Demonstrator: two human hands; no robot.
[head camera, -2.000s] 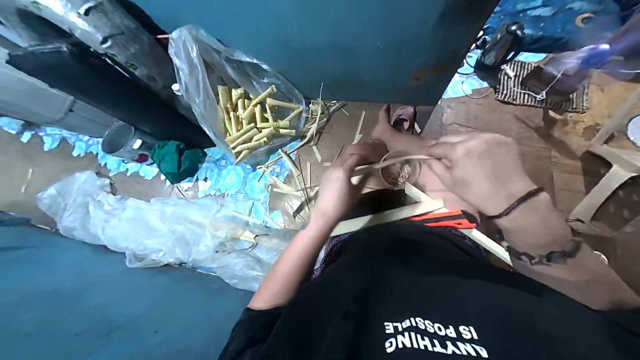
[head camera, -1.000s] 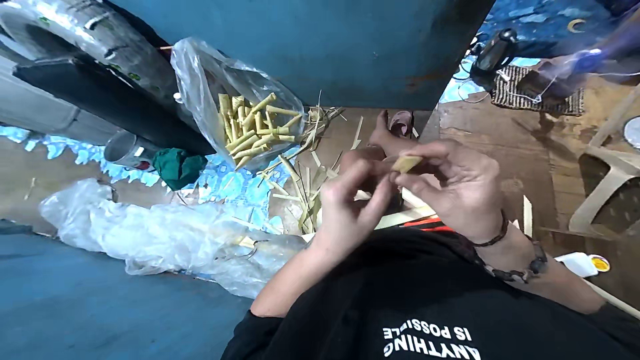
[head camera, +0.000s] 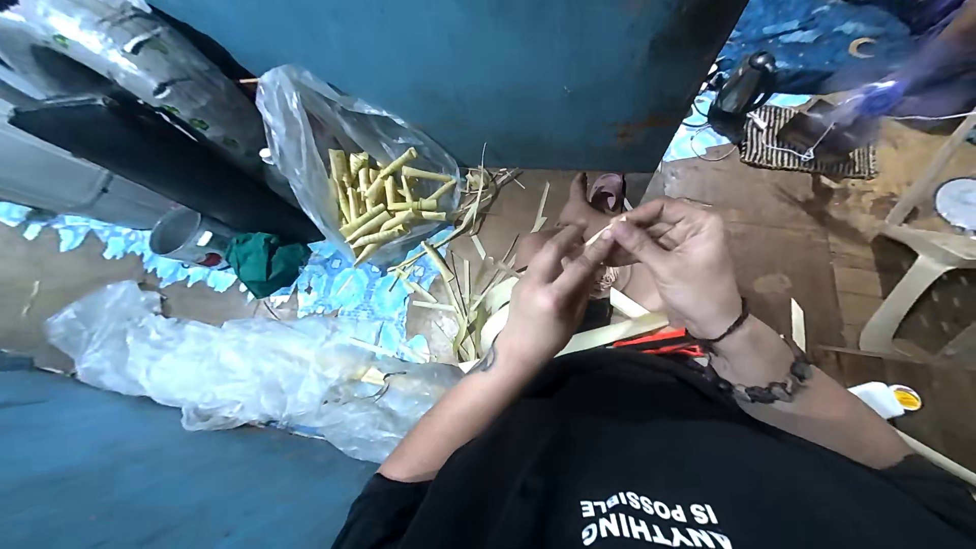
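Note:
My left hand (head camera: 553, 286) and my right hand (head camera: 679, 259) meet over my lap, both pinching a small pale piece of leaf strip (head camera: 605, 231) between fingertips. Most of that piece is hidden by the fingers. Below my right hand, red-orange scissors or a similar tool (head camera: 659, 339) lies on my lap beside a long pale leaf strip (head camera: 610, 333). To the left, a clear plastic bag (head camera: 297, 99) stands open with several rolled yellow-green leaf tubes (head camera: 389, 202) inside. Loose strips and scraps (head camera: 473, 297) spread on the floor beside my left hand.
Crumpled clear plastic sheeting (head camera: 252, 374) lies at the left, near a green cloth (head camera: 267, 263) and a clear container (head camera: 177, 235). A blue panel (head camera: 496, 84) stands ahead. On the right are a plastic chair (head camera: 915, 267), a white bottle (head camera: 877, 398), a striped mat (head camera: 770, 145) and another person's blurred arm (head camera: 907, 84).
Two seconds ago my hands held a longer strip stretched between them; now they are close together on a small piece. The white bottle at the right has come into view.

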